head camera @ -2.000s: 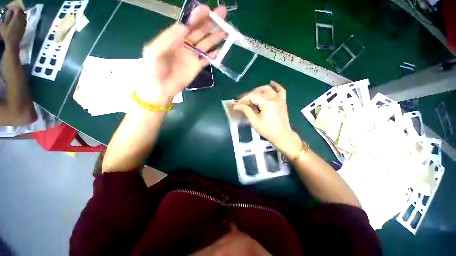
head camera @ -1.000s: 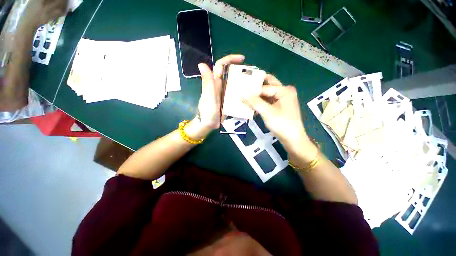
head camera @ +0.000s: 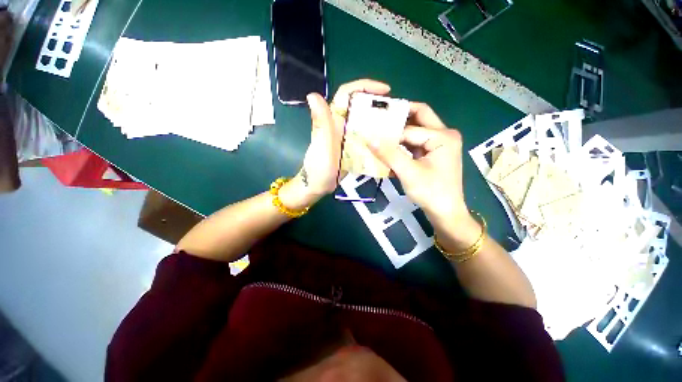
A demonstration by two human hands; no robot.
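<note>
A cream-tan adhesive piece [head camera: 376, 127] with a small dark cutout at its upper end lies over a thin phone frame [head camera: 355, 198], held up between both hands. The frame's dark edge shows along the left side and its lower end sticks out below the piece. My left hand [head camera: 326, 142] holds the frame from the left. My right hand [head camera: 434, 164] has its fingers on the right edge and face of the piece. A white carrier sheet [head camera: 401, 237] with open windows lies on the bench below, partly hidden by the hands.
A fresh white sheet stack [head camera: 187, 89] lies at left, beside a black smartphone [head camera: 299, 56]. Spent carrier sheets [head camera: 568, 246] with tan scraps are heaped at right. Frames lie on the conveyor [head camera: 419, 26] beyond the speckled edge. A brown box [head camera: 166, 216] is below the table edge.
Since the oldest frame, my left hand has come down with the frame and both hands met at the piece. Since the middle frame, my right fingers have shifted slightly on it; frames on the conveyor have shifted.
</note>
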